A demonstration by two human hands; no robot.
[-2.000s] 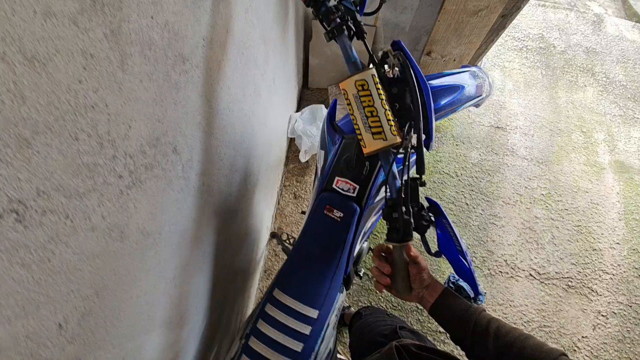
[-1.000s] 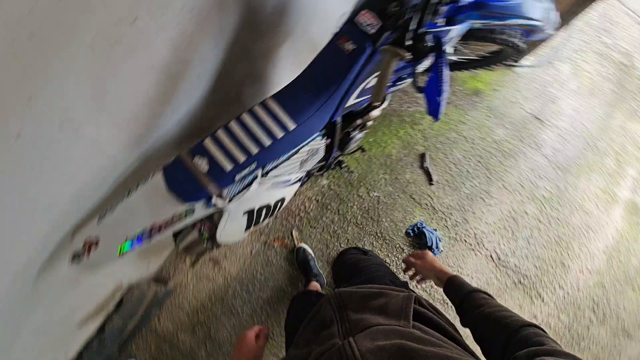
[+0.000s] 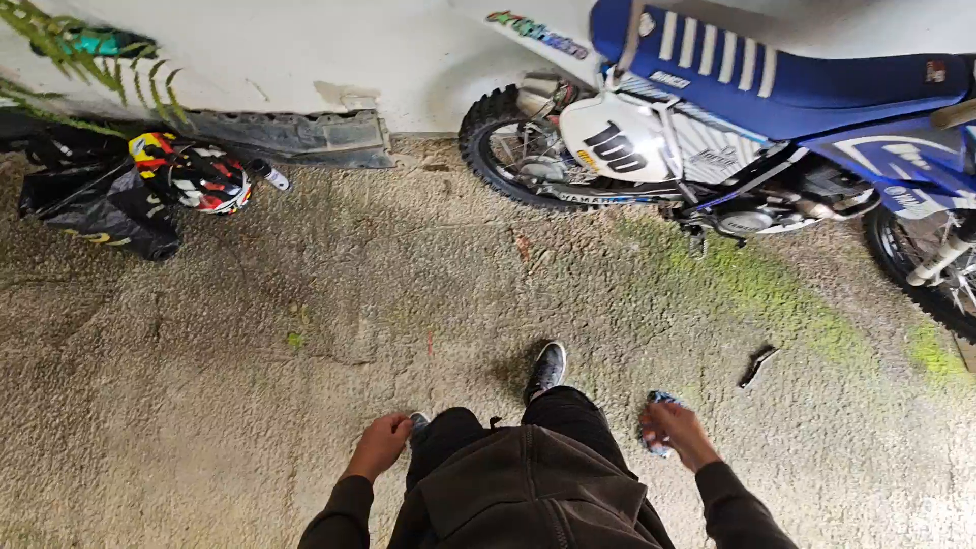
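My left hand (image 3: 381, 444) hangs beside my left thigh, fingers loosely bent, with nothing seen in it. My right hand (image 3: 677, 433) is out to the right of my right leg. A crumpled blue cloth (image 3: 660, 398) shows behind and around its fingers; whether they grip it or merely pass over it on the ground, I cannot tell. A blue and white Yamaha dirt bike (image 3: 686, 137) stands along the wall at the upper right, its front end cut off by the view's edge. A short dark bar-like piece (image 3: 757, 366) lies on the ground between my right hand and the bike.
A multicoloured motocross helmet (image 3: 206, 179) sits on the ground at upper left, beside a black bag (image 3: 130, 213) and a small bottle-like container (image 3: 270, 174). A dark strip (image 3: 305, 137) runs along the foot of the white wall (image 3: 366, 38). Fern fronds (image 3: 84, 61) hang at the upper left corner.
Two seconds ago my right hand was around the bike's handlebar grip; it has let go and hangs at my side. The view has swung left, away from the handlebar and toward the helmet.
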